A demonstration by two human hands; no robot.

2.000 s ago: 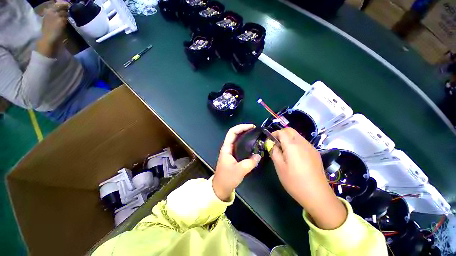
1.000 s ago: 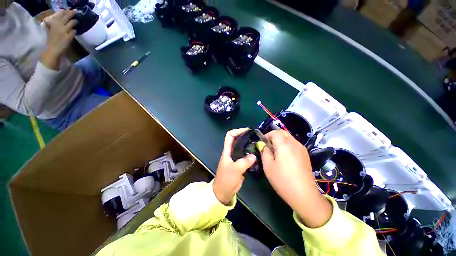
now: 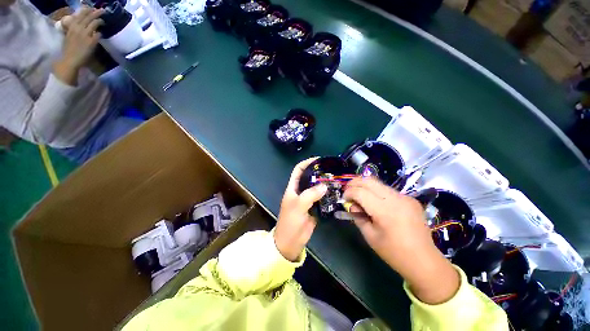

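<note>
My left hand (image 3: 299,205) holds a black front camera module (image 3: 328,202) with its circuit board side facing up. Red and orange connector leads (image 3: 343,177) run across it towards the nearest camera housing (image 3: 382,161), a black bowl with a white wall bracket (image 3: 417,139) behind it. My right hand (image 3: 382,210) is at the module's right side, its fingertips at the leads. A yellow piece, seemingly part of a screwdriver (image 3: 349,207), shows between its fingers; the rest is hidden.
More housings (image 3: 449,216) stand in a row at right. A loose module (image 3: 292,129) sits ahead, several others (image 3: 291,39) beyond. Another screwdriver (image 3: 180,76) lies at left. A carton (image 3: 84,239) holding white-and-black units is at lower left. A person's hand (image 3: 81,35) holds a unit at upper left.
The module has turned so its board faces up. The leads that stood up from the nearest housing now lie across the module, with my right fingers at them.
</note>
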